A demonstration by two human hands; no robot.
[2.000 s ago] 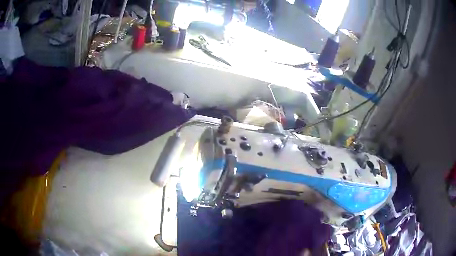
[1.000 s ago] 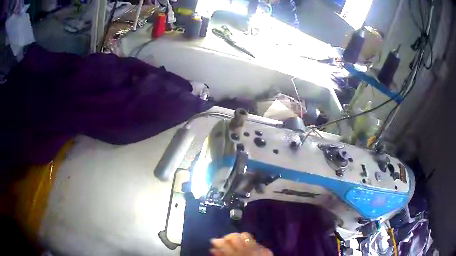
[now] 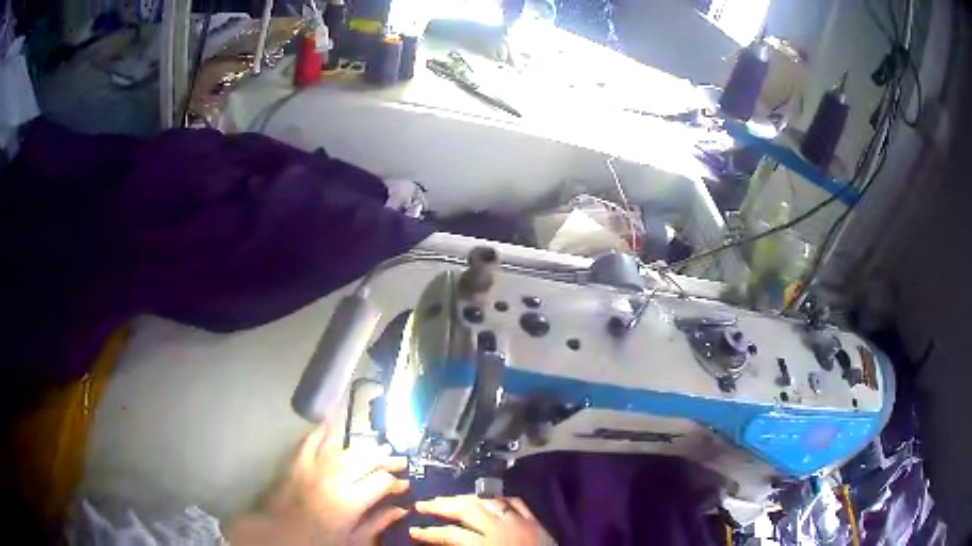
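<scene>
A dark purple garment piece (image 3: 624, 493) lies under the arm of the white, blue-striped sewing machine (image 3: 640, 352) and reaches the needle area. My left hand (image 3: 336, 493) is on the bed left of the presser foot (image 3: 432, 467), fingertips on the cloth edge. My right hand (image 3: 482, 519) holds the cloth down just in front of the foot, fingers pointing left, partly cut off by the bottom edge. The fingertips of both hands are close together. Glare hides the needle. The lamp tube (image 3: 336, 357) hangs just above my left hand.
A large purple cloth pile (image 3: 203, 229) covers the table's left side, over a yellow-orange cover (image 3: 75, 427). Dark thread cones (image 3: 826, 128) stand behind the machine. A red spool (image 3: 308, 61) and dark snips (image 3: 469, 83) are on the far table. Crumpled pale material (image 3: 885, 501) lies at right.
My right hand has come in from the bottom edge up to the presser foot. My left hand has entered from the lower left. Dark cloth now also shows behind the needle area.
</scene>
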